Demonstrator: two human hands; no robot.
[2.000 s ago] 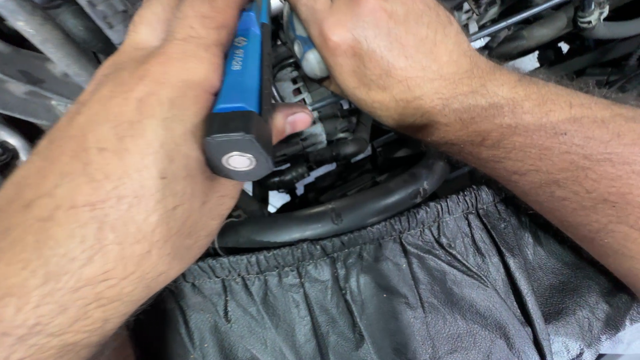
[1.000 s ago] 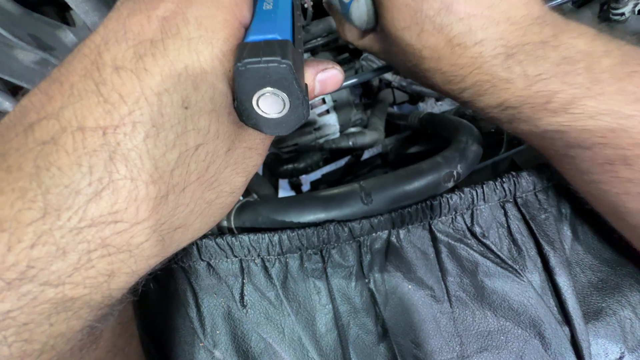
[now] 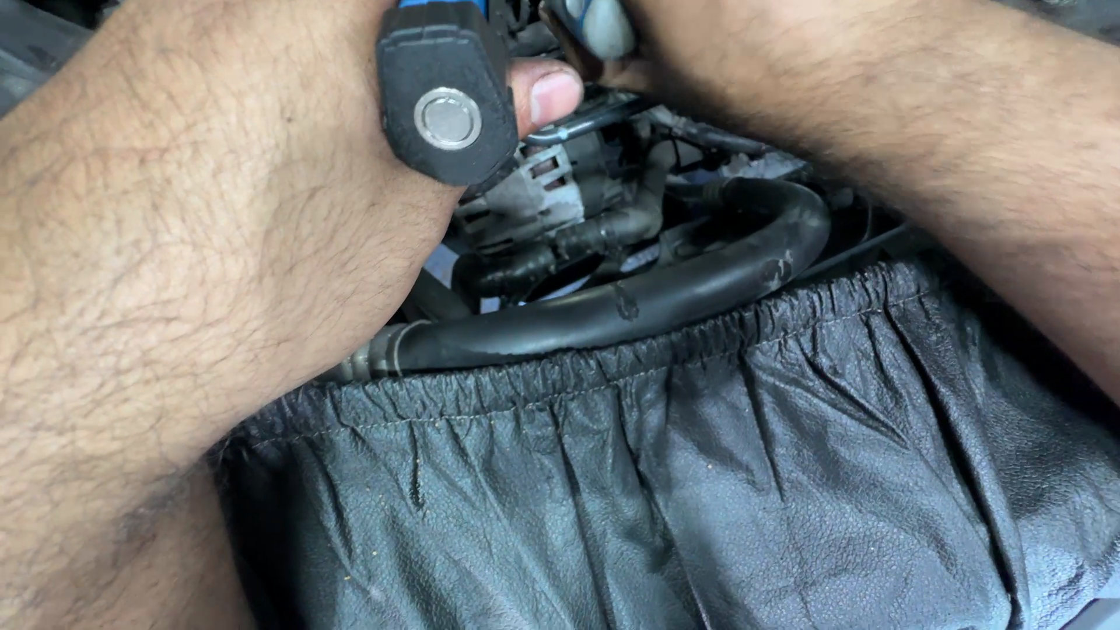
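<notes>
My left hand is closed around a blue and black inspection light, whose black end with a round metal disc faces me. Its thumb tip shows on the light's right side. At the top edge, my right hand is closed on a tool handle with a rounded grey-blue end; the rest of that tool is hidden or out of view. Between and below the hands lies a car's alternator with a slotted metal housing.
A thick black rubber hose curves across the engine bay, with a ribbed fitting at its left end. In front lies a black leather-like protective cover with a gathered elastic edge. A thin metal rod runs above the alternator.
The view has moved closer to the cover and hose. Both hands now sit higher in the picture, and less of the light's blue body shows. Both hands keep their hold.
</notes>
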